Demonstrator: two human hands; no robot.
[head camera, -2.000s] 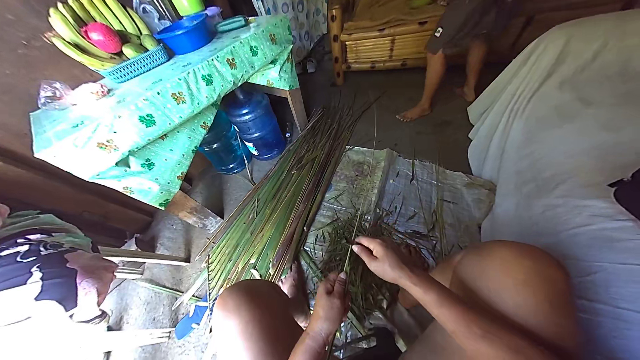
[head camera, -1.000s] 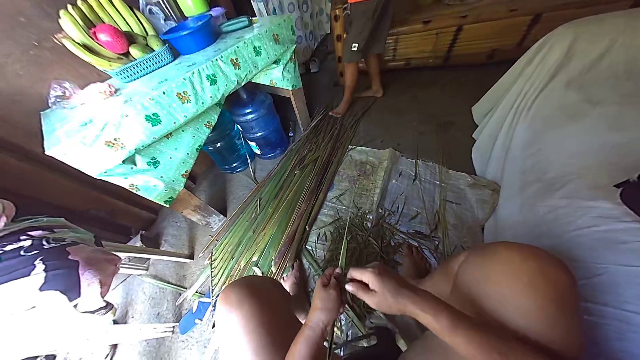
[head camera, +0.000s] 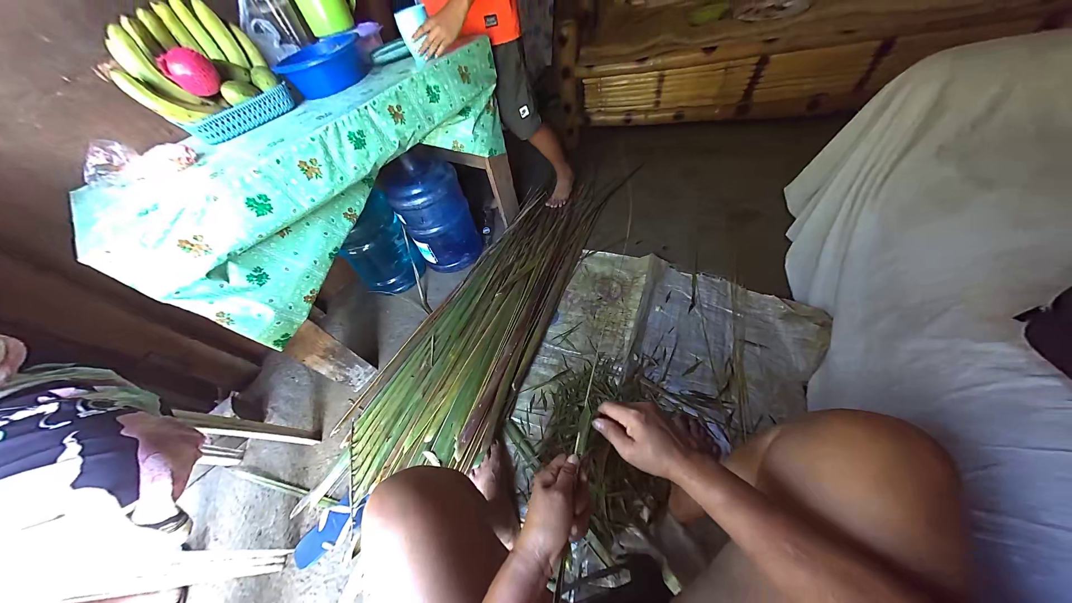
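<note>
My left hand (head camera: 554, 507) is closed around a narrow green palm leaf strip (head camera: 584, 406), which stands up out of the fist between my knees. Just right of the strip is my right hand (head camera: 641, 434), its fingers bent and thumb close to the forefinger; whether it pinches the strip's edge is hard to tell. A long bundle of green and brown palm leaves (head camera: 469, 360) lies on the floor ahead, to the left. Thin leaf scraps (head camera: 620, 394) are heaped beneath and around my hands on a worn plastic sheet (head camera: 695, 314).
At the upper left, a cloth-covered table (head camera: 276, 201) bears a fruit basket (head camera: 243, 115) and a blue basin (head camera: 322, 67). Blue water jugs (head camera: 431, 213) stand under it. A person (head camera: 511, 75) stands at its far end; another person (head camera: 75, 452) is at left. White fabric (head camera: 930, 251) drapes at right.
The standing person has moved left to the table and holds a light blue cup. My right hand, close against my left a second ago, is now a little apart from it, farther up the strip.
</note>
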